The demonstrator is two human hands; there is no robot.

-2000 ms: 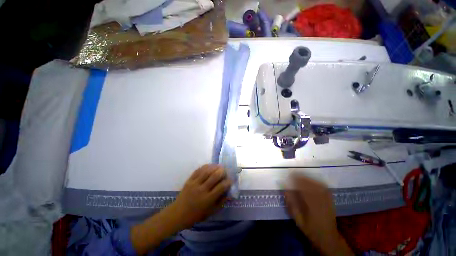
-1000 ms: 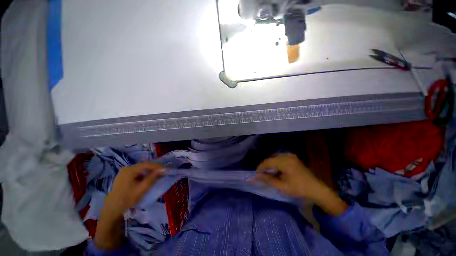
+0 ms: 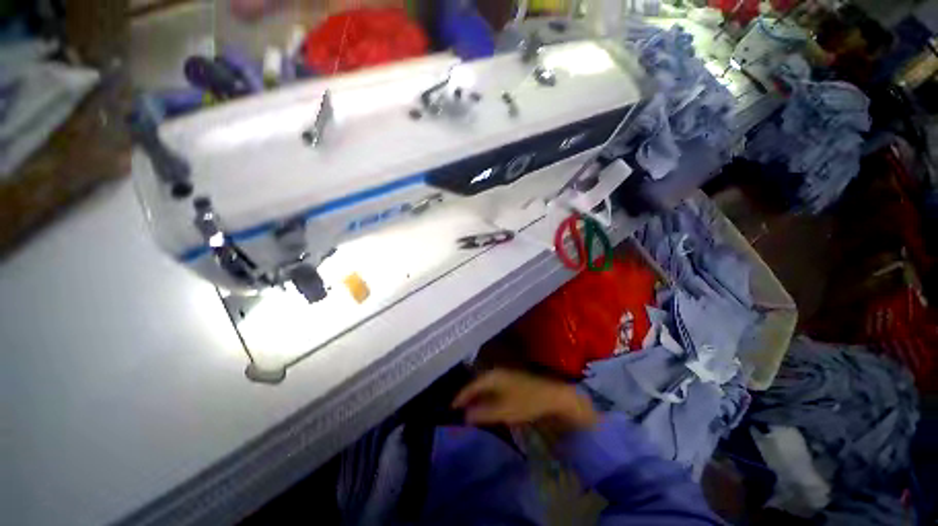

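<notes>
My right hand (image 3: pixel 527 399) is below the table's front edge, in front of the red bag, slightly blurred. I see no cloth in it, but its fingertips are unclear. My left hand is out of the picture. Bundles of light-blue cut pieces (image 3: pixel 658 406) lie right of my right hand, with white ties. The white sewing machine (image 3: pixel 381 154) stands on the table; no cloth shows under its foot (image 3: pixel 309 283). A tan tab (image 3: pixel 357 287) lies beside the foot.
Thread snips (image 3: pixel 485 239) lie on the machine bed. Red and green scissors (image 3: pixel 583 243) are at the table edge above the red bag (image 3: pixel 591 318). A pale bin (image 3: pixel 777 308) holds blue pieces. More blue cloth (image 3: pixel 854 411) is piled at the right. A ruler strip (image 3: pixel 381 396) runs along the table front.
The view has swung right. The light-blue strip that both hands held over the lap is no longer in view. My left hand has left the picture; my right hand is near the bundles.
</notes>
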